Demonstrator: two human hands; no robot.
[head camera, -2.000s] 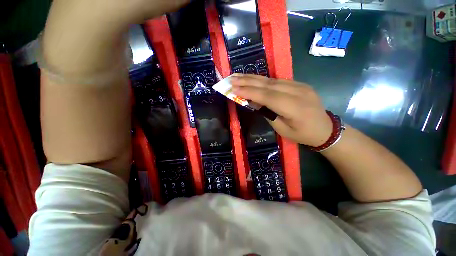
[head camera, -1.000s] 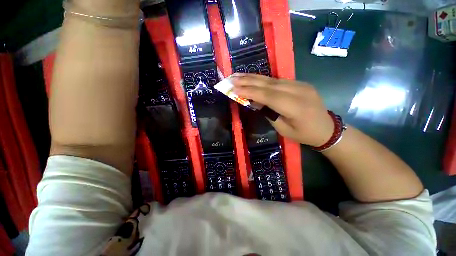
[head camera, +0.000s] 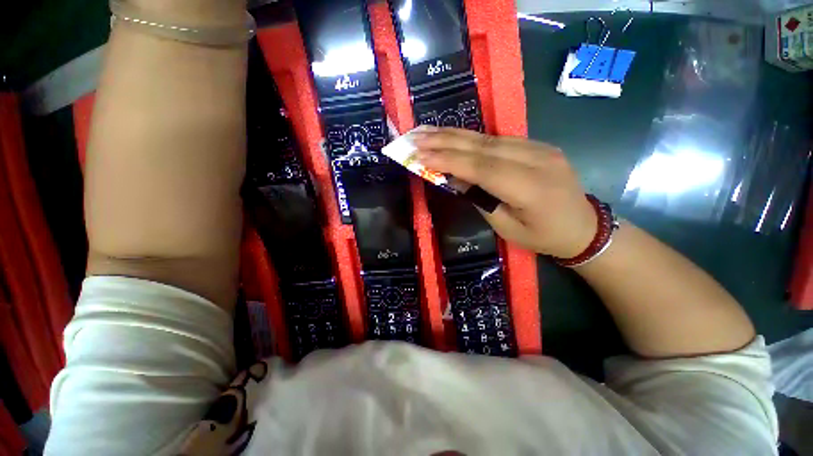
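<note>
My right hand (head camera: 521, 187) holds a small white card (head camera: 412, 153) with orange-yellow marking and a dark edge, above the middle and right columns of phones. My left forearm reaches up over the tray's left side; my left hand is cut off by the top edge. Glossy black clamshell phones lie opened flat in columns in a red tray (head camera: 528, 307). The upper middle phone's screen (head camera: 339, 40) and the upper right phone's screen (head camera: 432, 31) show bright glare. Lower phones show dark screens (head camera: 383, 218) and white number keys (head camera: 392, 322).
A blue binder clip (head camera: 603, 64) on white paper lies on the dark green bench (head camera: 570, 142) at right. Clear film sheets (head camera: 704, 134) lie beyond it. A labelled container (head camera: 792, 40) stands at the top right corner. Stacked red trays (head camera: 31, 258) are at left.
Two seconds ago my left forearm bent over the upper phones; it now reaches straight up at the left, uncovering the upper middle screen. My right hand and the card have barely moved.
</note>
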